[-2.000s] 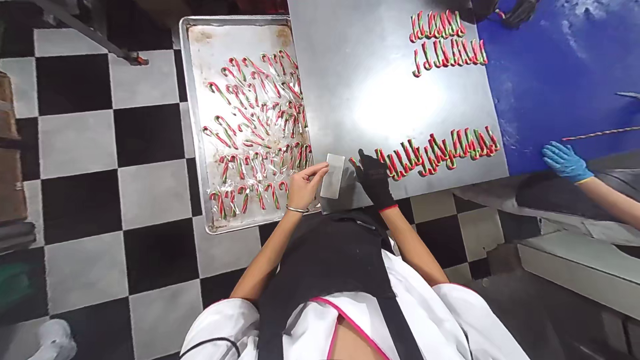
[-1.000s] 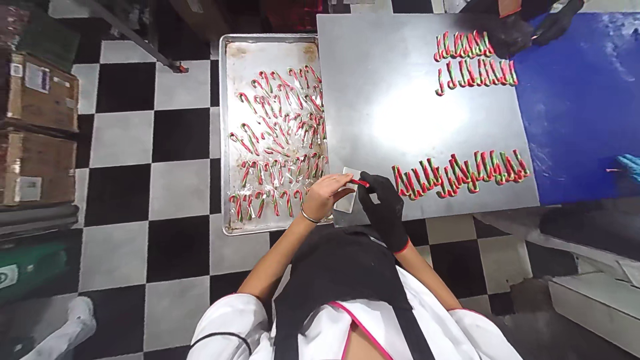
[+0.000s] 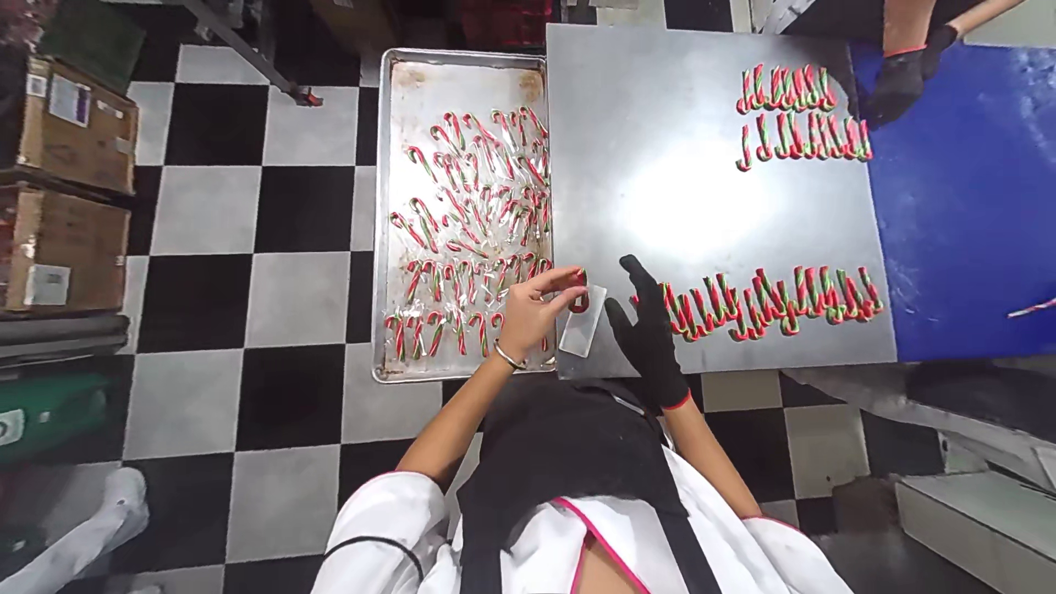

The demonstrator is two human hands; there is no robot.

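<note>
My left hand (image 3: 532, 318), bare with a bracelet at the wrist, pinches a small red and green candy cane (image 3: 580, 299) between thumb and fingers. Just below that candy lies a stack of clear wrappers (image 3: 582, 323) at the left edge of the metal tabletop (image 3: 627, 181). My right hand (image 3: 648, 338), in a black glove, has its thumb and fingers spread and holds nothing, beside a row of unwrapped candy canes (image 3: 767, 305). To the left, a metal sheet tray (image 3: 381, 206) bears many candy canes in clear wrap.
Two more rows of candy canes (image 3: 804, 136) lie at the table's far right. A co-worker's black-gloved hands (image 3: 899, 82) are near them, beside a blue surface (image 3: 965, 206) with a thin striped candy stick (image 3: 1031, 309). Cardboard boxes (image 3: 78, 124) stand at far left.
My right hand has come away from my left hand and its fingers have spread. The blue-gloved hand seen at the right earlier is out of view.
</note>
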